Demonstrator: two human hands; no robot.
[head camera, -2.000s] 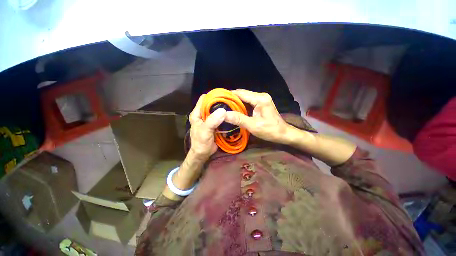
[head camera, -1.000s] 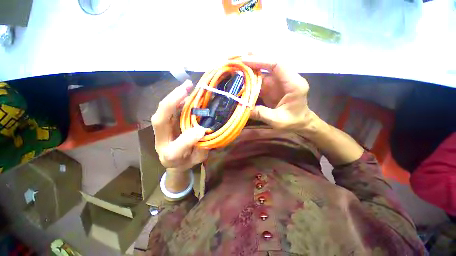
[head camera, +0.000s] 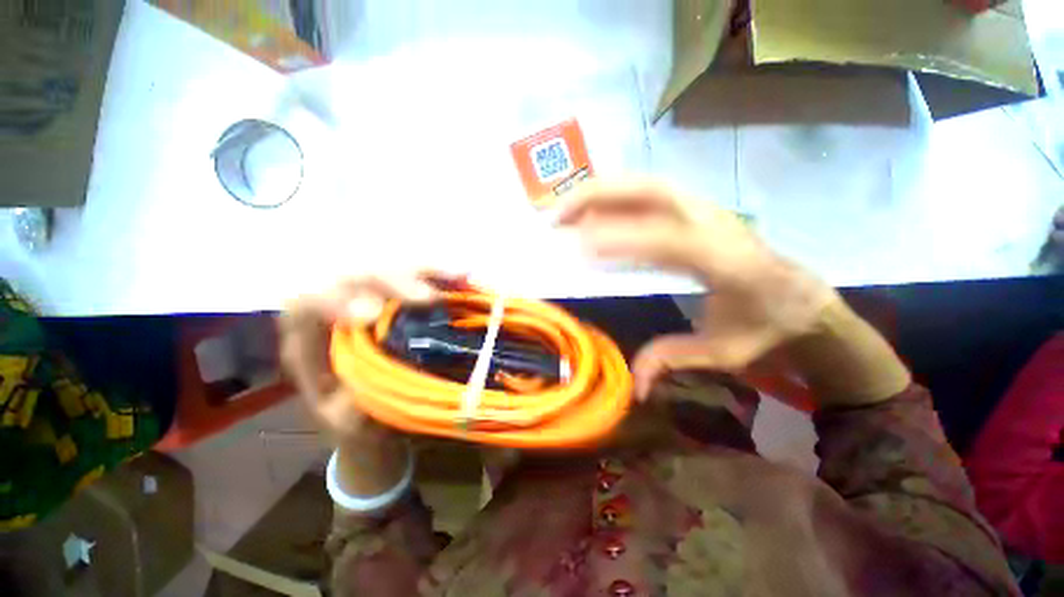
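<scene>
The coiled orange cord (head camera: 583, 408) has black ends in its middle and a pale tie band (head camera: 483, 362) around it. It is held in front of my chest by the table's front edge. My left hand (head camera: 350, 362) grips its left end. My right hand (head camera: 712, 286) is raised at the right of the coil, blurred, with fingers spread; its thumb is close to the coil's right end, touching or not I cannot tell. An orange QR code card (head camera: 553, 161) lies on the white table (head camera: 408, 152) beyond the coil.
A tape roll (head camera: 258, 163) lies on the table at the left. Brown cartons stand at the far left (head camera: 53, 99) and back right (head camera: 893, 35). A printed box (head camera: 251, 26) is at the back left. Orange stools are below the table; people's clothing shows at both sides.
The view has shifted further over the table. The coil has turned from steeply tilted to nearly level and is lower in view. My right hand has opened and moved off it to the right.
</scene>
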